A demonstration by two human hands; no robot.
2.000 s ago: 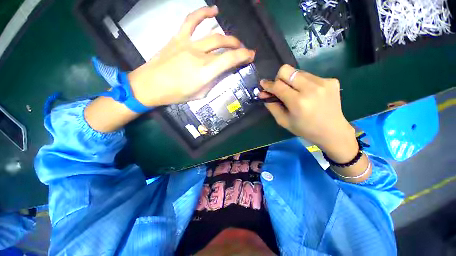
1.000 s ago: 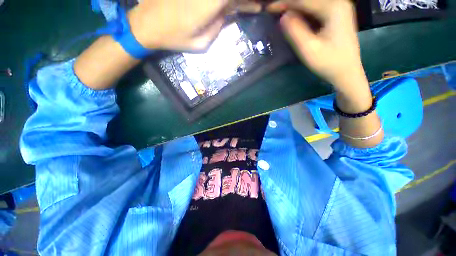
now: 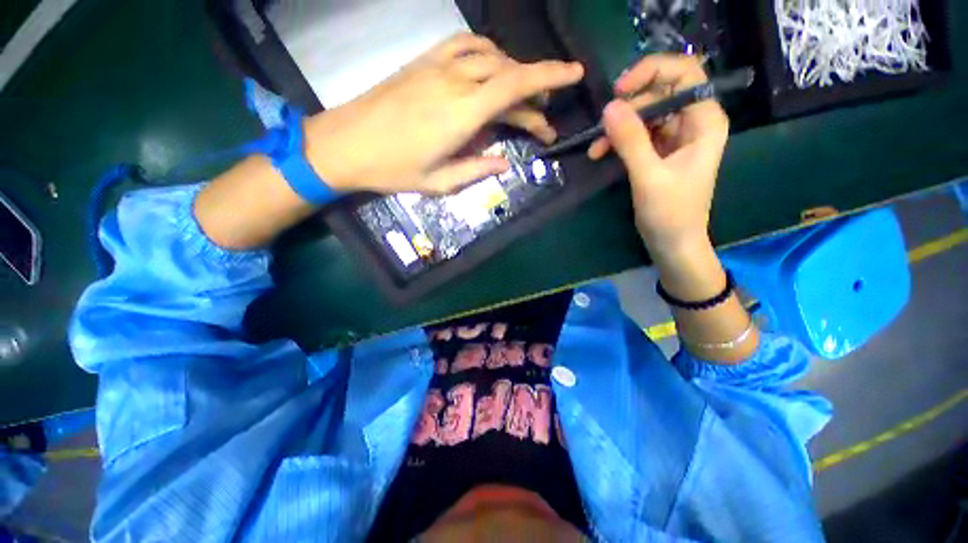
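An open tablet unit lies in a black holding tray [image 3: 403,284], with its silver-white plate [image 3: 366,48] at the far end and its circuit board [image 3: 456,221] at the near end. A small yellow patch shows on the board. My left hand [image 3: 425,117] lies over the unit, fingers spread, thumb and fingertips by the board's upper edge; whether it touches anything is unclear. My right hand [image 3: 669,138] holds dark tweezers [image 3: 690,98] like a pencil, their tip near the board's right end beside my left fingertips.
Loose dark parts [image 3: 674,27] lie beyond my right hand. A black parts tray [image 3: 849,98] at the upper right holds tangled white strips [image 3: 849,37]. A phone [image 3: 16,239] lies at the far left. A blue stool [image 3: 839,281] stands beyond the bench edge at right.
My right hand now holds tweezers, which did not show two seconds ago. Both hands, at the top edge one second ago, are back over the board end. The view has shifted.
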